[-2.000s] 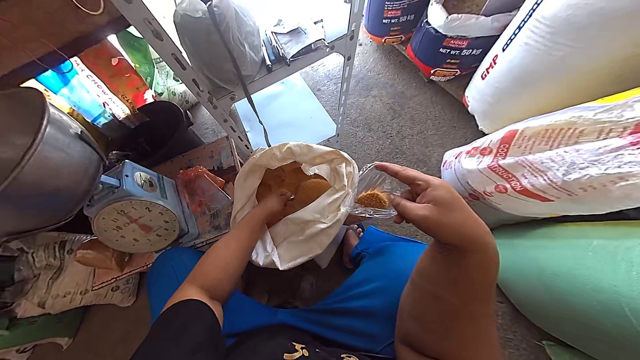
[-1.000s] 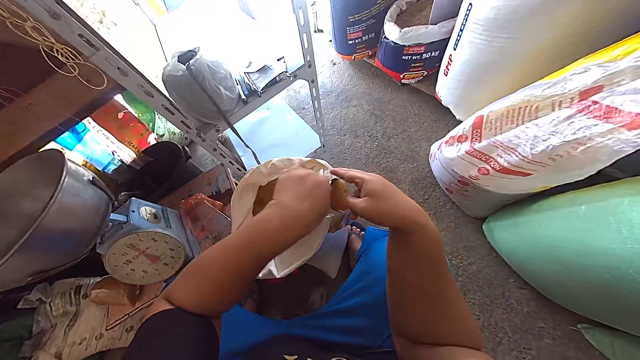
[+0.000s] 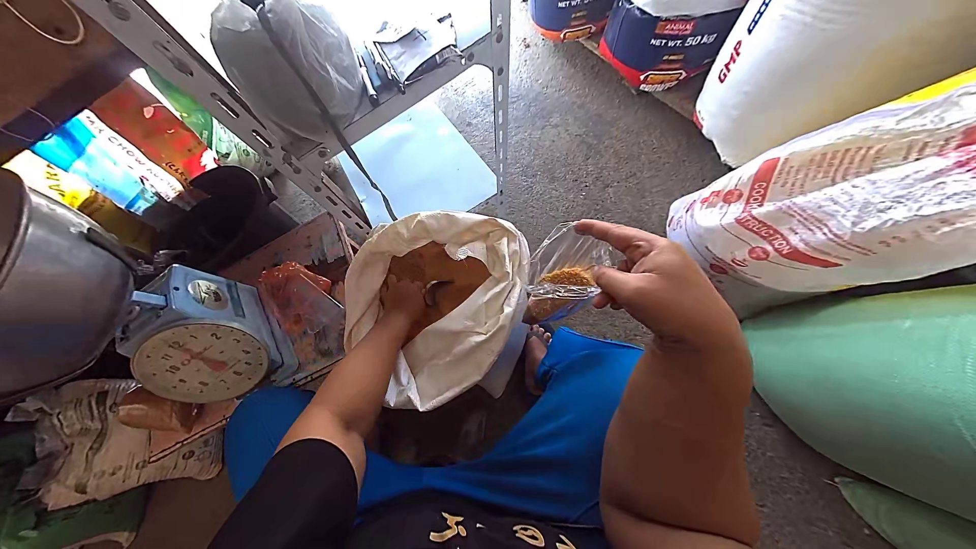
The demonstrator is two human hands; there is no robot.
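Note:
A white woven sack (image 3: pixel 457 358) with its rim rolled open stands between my knees, orange-brown granular feed (image 3: pixel 457 267) inside. My left hand (image 3: pixel 404 297) reaches down into the sack at the feed's left side; a dark curved edge shows beside it, and whether the fingers grip anything is hidden. To the right of the sack, my right hand (image 3: pixel 633 267) pinches a clear plastic bag (image 3: pixel 572 244) by its mouth. Some golden granules (image 3: pixel 568 278) lie in the bag, which hangs close to the sack's right rim.
At left are a blue dial scale (image 3: pixel 202 358), a large metal pot (image 3: pixel 57 282) and a filled small bag (image 3: pixel 156 409). A metal shelf frame (image 3: pixel 499 91) rises ahead. Large white (image 3: pixel 823 206) and green sacks (image 3: pixel 877 374) line the right side.
A second ago both hands were together over the sack's right rim. Now the left is down inside the sack, and the right is farther right with the plastic bag.

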